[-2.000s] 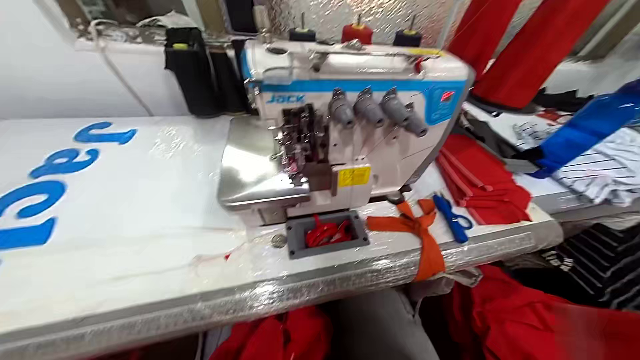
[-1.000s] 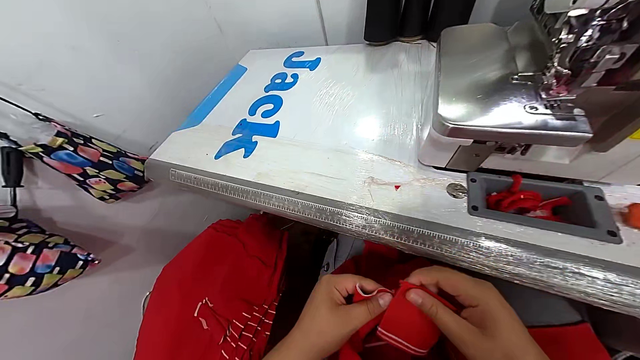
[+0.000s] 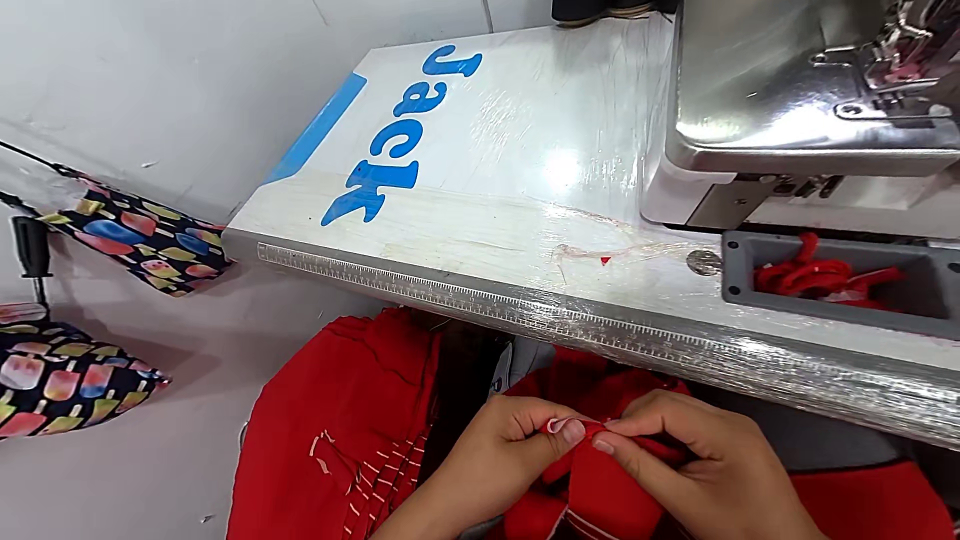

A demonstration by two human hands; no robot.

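Below the table's front edge, my left hand (image 3: pixel 499 457) pinches the folded edge of a red fabric piece (image 3: pixel 611 487) between thumb and fingers. Close beside it, my right hand (image 3: pixel 701 457) grips the same edge, thumb and forefinger almost touching the left thumb. A white line runs along the lower part of the piece. More red fabric lies bunched behind and under both hands. To the left hangs a larger red cloth (image 3: pixel 315 420) with rows of pale stitches.
A Jack sewing machine (image 3: pixel 795 97) stands at upper right on the plastic-wrapped white table (image 3: pixel 480 202). A grey tray (image 3: pixel 840 304) of red scraps is set near the front edge, which bears a ruler strip. Patterned fabric bags (image 3: pixel 150 240) and a black-handled tool (image 3: pixel 31 247) hang at left.
The view has swung left and down from the machine. Both hands, out of view two seconds ago, hold the red fabric; since one second ago their fingertips have come closer together on its edge.
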